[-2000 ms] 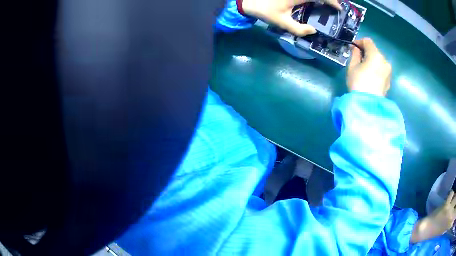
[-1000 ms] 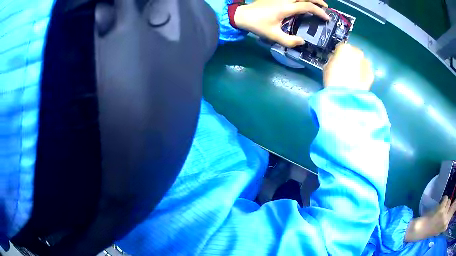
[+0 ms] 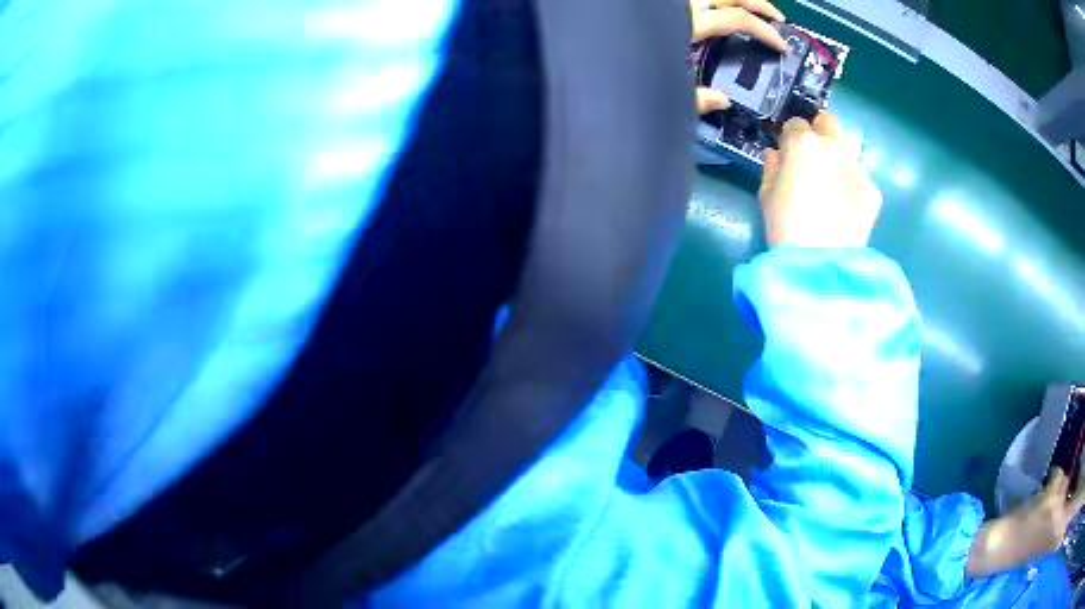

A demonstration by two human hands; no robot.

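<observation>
I see neither of my own hands; the arms in the picture appear to be a nearby coworker's. The device subassembly [image 3: 750, 77], a palm-sized open housing with a grey and black block and red wires, lies over the green bench at the top. The coworker's left hand [image 3: 726, 24] spans its left side, partly hidden by a large dark form. The coworker's right hand [image 3: 821, 184] has its fingertips at the lower right edge of the device. What those fingers hold is hidden. A pale round base shows in part under the device.
A large dark grey and black form with blue cloth [image 3: 179, 214], apparently a capped head, blocks the left half. The green bench [image 3: 988, 309] curves to the right. Another worker's hand [image 3: 1029, 529] touches a second device [image 3: 1071, 446] at the right edge. A pale rail [image 3: 976, 71] runs behind.
The dark form has moved right, covers part of the coworker's left hand and shows more blue cloth. The coworker's right hand has moved left and closer to the device; a thin dark piece near it no longer shows.
</observation>
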